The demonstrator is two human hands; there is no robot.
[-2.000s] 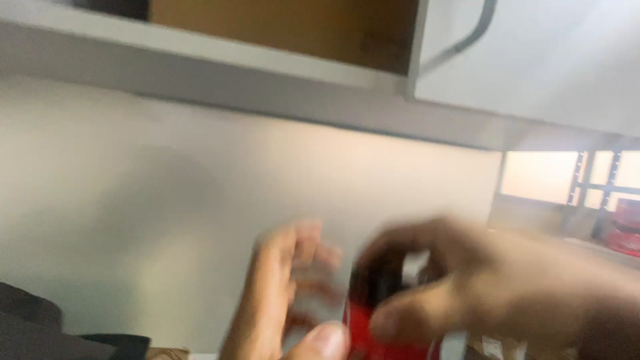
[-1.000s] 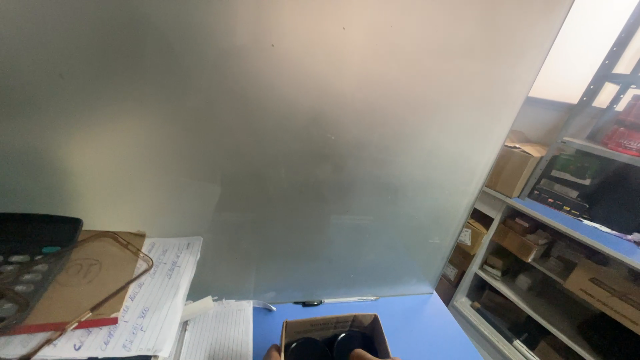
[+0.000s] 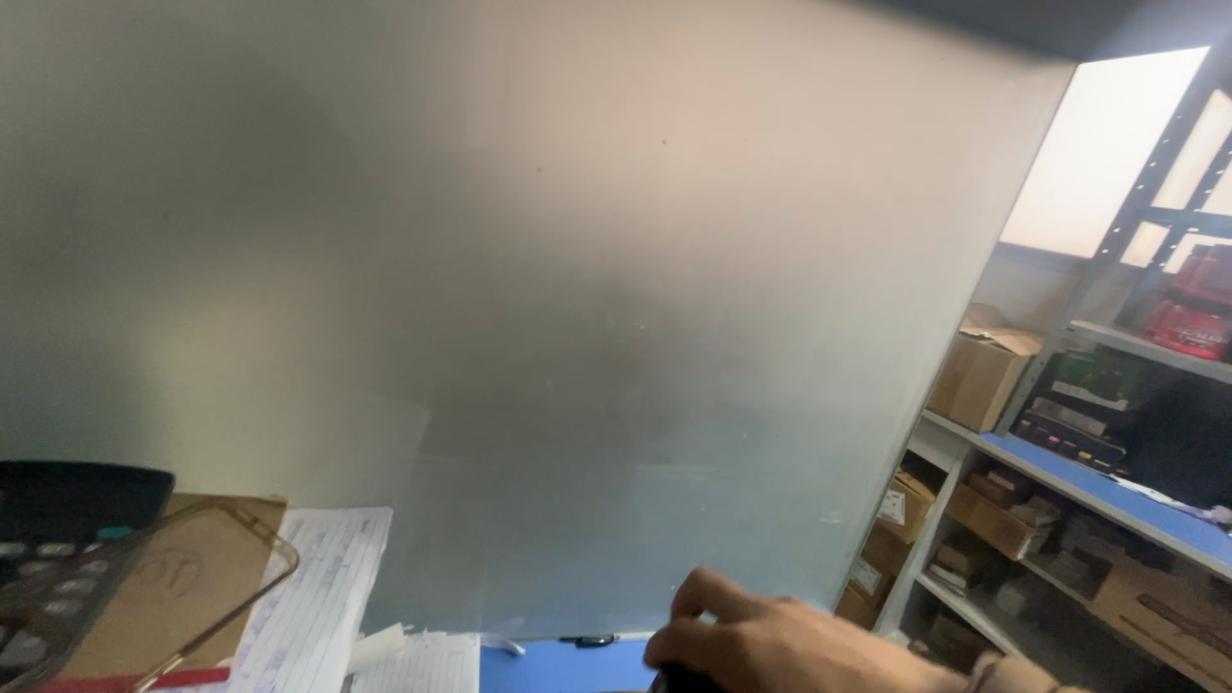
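My right hand [image 3: 770, 630] is at the bottom right of centre, its fingers bent down around a dark object [image 3: 685, 679] at the lower edge. Only the top of that object shows, so its kind cannot be told. Just left of the hand lies the blue tabletop [image 3: 568, 669], with a small black item [image 3: 589, 641] at the foot of the frosted panel. My left hand is out of view. The cardboard box seen earlier is hidden or below the frame.
A frosted panel [image 3: 577, 337] stands upright across the middle. At the left are a calculator [image 3: 58, 549], a clear phone case [image 3: 289, 558], a brown notebook [image 3: 164, 597] and handwritten sheets [image 3: 318, 577]. Metal shelving [image 3: 1145, 337] with cardboard boxes [image 3: 977, 375] and red containers [image 3: 1189, 318] stands at the right.
A second ago both hands' fingertips were at an open cardboard box with dark round items; now my right hand is higher, over a dark object. The view has tilted away from the box.
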